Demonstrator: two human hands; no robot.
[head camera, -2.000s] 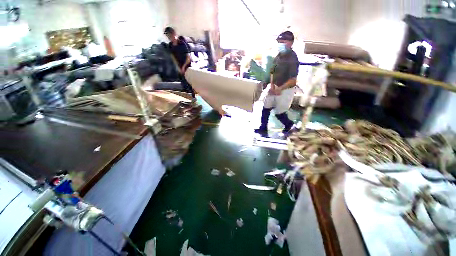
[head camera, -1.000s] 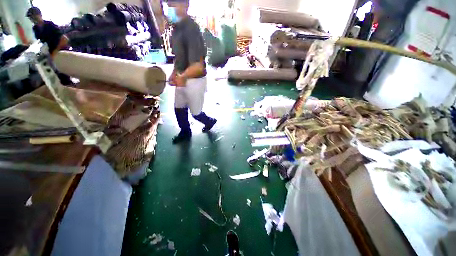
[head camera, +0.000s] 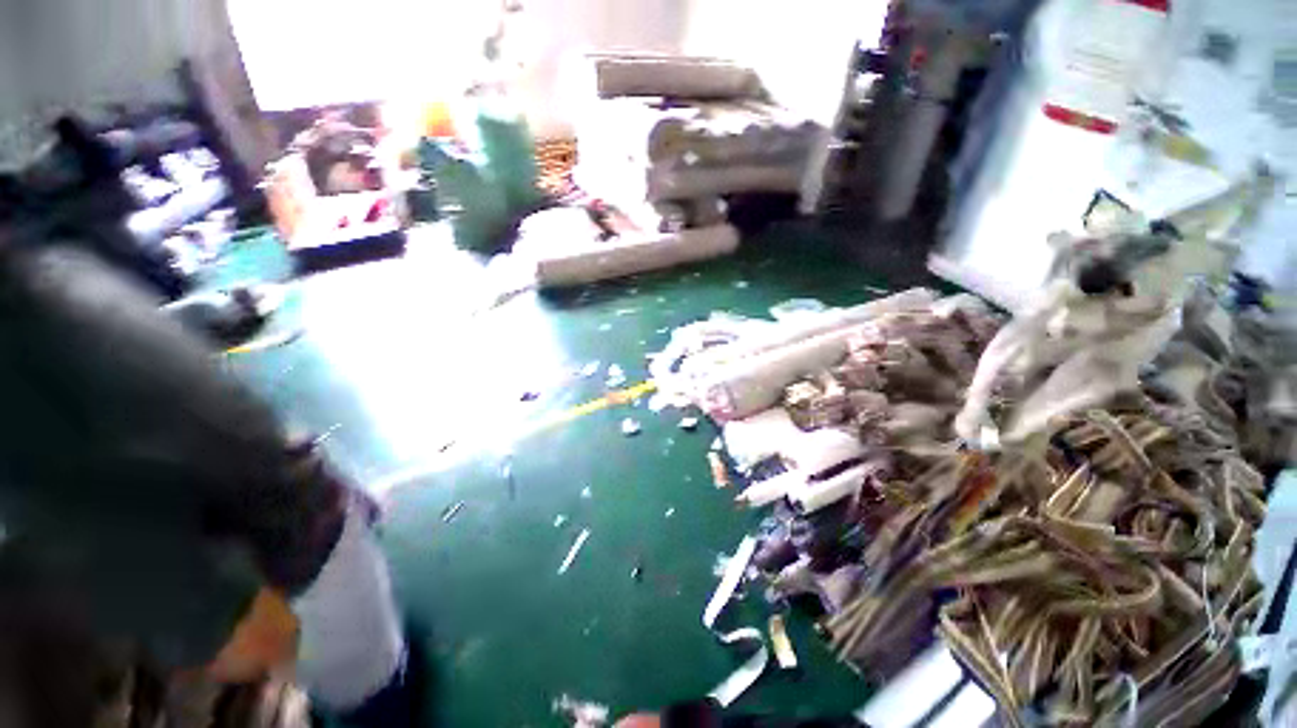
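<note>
No hand of mine shows clearly. A small blurred skin-toned patch beside a dark shape lies at the bottom edge, and I cannot tell what it is. Nearest me on the right is a heap of brown and tan cloth strips (head camera: 1095, 569). Pale rags (head camera: 1060, 349) hang on a support above it. A tan fabric roll (head camera: 804, 359) lies behind the heap, with crumpled cloth around it. Paper scraps (head camera: 733, 580) lie beside the heap on the green floor (head camera: 569, 498).
A blurred person (head camera: 157, 427) in a dark top and white lower garment is close at the left. Stacked fabric rolls (head camera: 733, 157) stand at the back, with one roll (head camera: 640, 256) on the floor. A box (head camera: 334, 199) and green bags (head camera: 487, 185) are near the bright opening.
My view has turned right and moved forward. The left table and carried roll are out of view. The person in white lower garment is now much closer, at the left edge. The strip heap looks larger.
</note>
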